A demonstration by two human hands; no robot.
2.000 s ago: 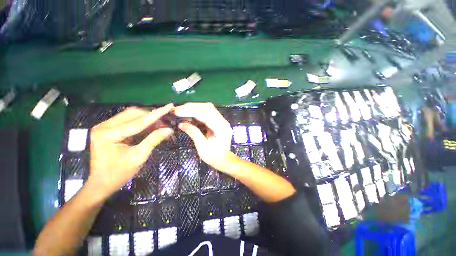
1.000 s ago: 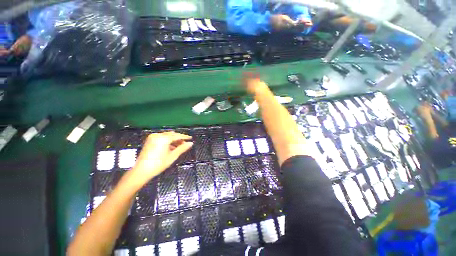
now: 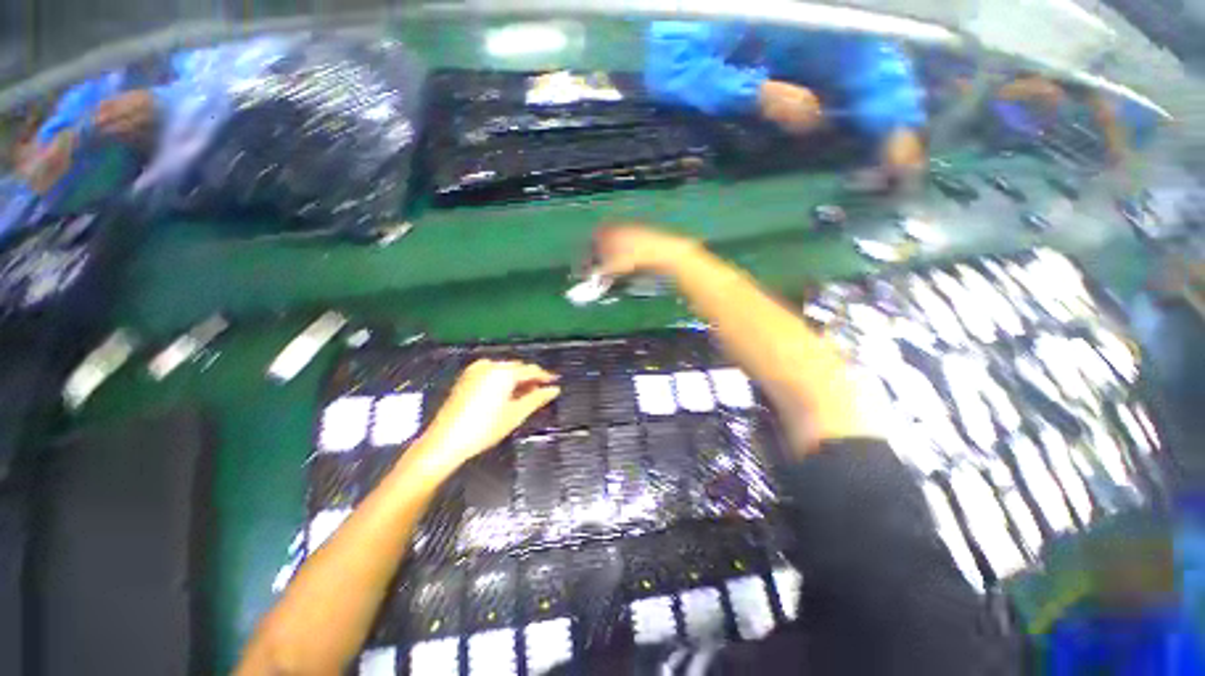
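My right hand point(image 3: 637, 251) reaches over the green bench beyond the tray, its fingers blurred at a small white piece point(image 3: 589, 285); whether they grip it cannot be told. My left hand point(image 3: 486, 409) hovers over the black compartment tray point(image 3: 595, 456), fingers curled, with nothing clearly seen in it. White squares point(image 3: 693, 391) sit in some pockets of the tray, in the back and front rows. Two-part white and grey pieces point(image 3: 307, 346) lie on the bench at the left, beyond the tray.
A parts tray crowded with long white pieces point(image 3: 985, 383) stands at the right. A dark flat tray point(image 3: 119, 541) lies at the left. Across the bench are a black tray point(image 3: 562, 139), a plastic-wrapped bundle point(image 3: 304, 139) and people in blue sleeves point(image 3: 707, 66). A blue object point(image 3: 1117, 641) is at lower right.
Both hands were together over the tray two seconds ago and are now apart. My right hand went out to the bench, then moved left towards the white piece. The view has shifted.
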